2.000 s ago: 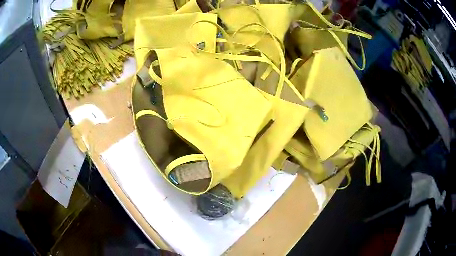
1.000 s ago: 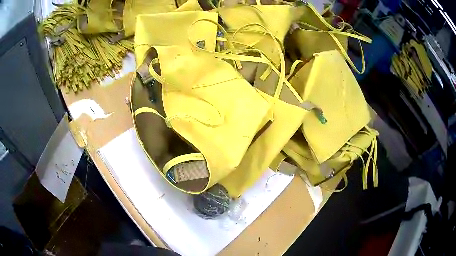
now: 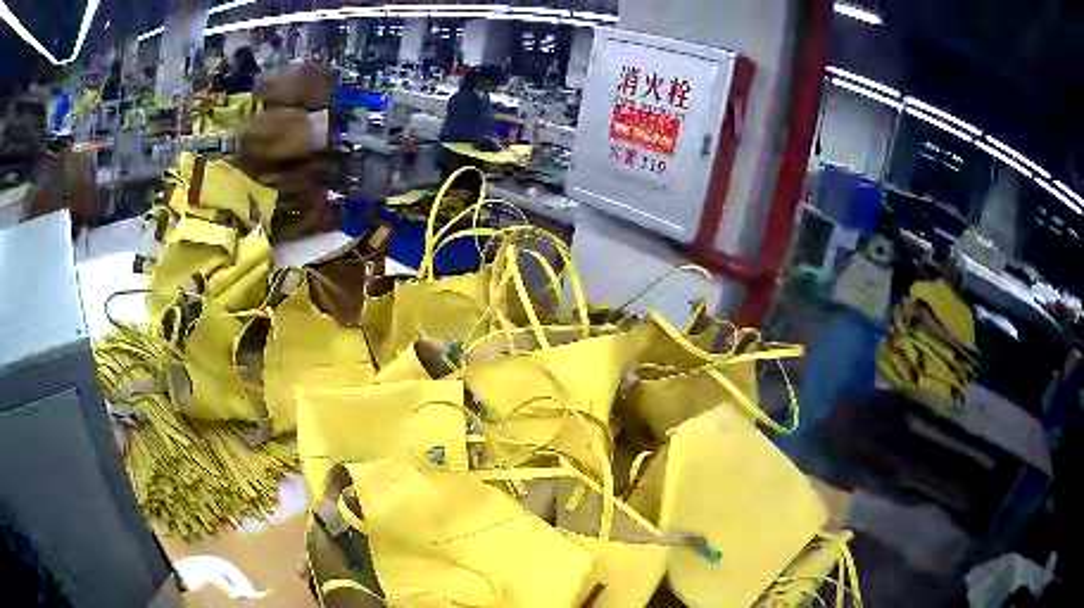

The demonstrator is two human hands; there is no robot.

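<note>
No hand is in view. The nearest yellow handbag lies on its side at the bottom centre, cut off by the lower edge, its dark brown-beige mouth facing left. Another yellow bag leans at its right, with a small green-wrapped piece on a strap end. More yellow bags with upright looped handles are heaped behind. A dense bundle of thin yellow strap strips lies at the left of the heap.
A grey cabinet stands at the left. A white fire hydrant box and red pipe are beyond the table. A person is at a far table. More yellow pieces lie on a table at the right.
The view has tilted up, so the bags sit lower in the picture and the factory floor shows. The dark round lump, most of the white sheet and the carton have left the view.
</note>
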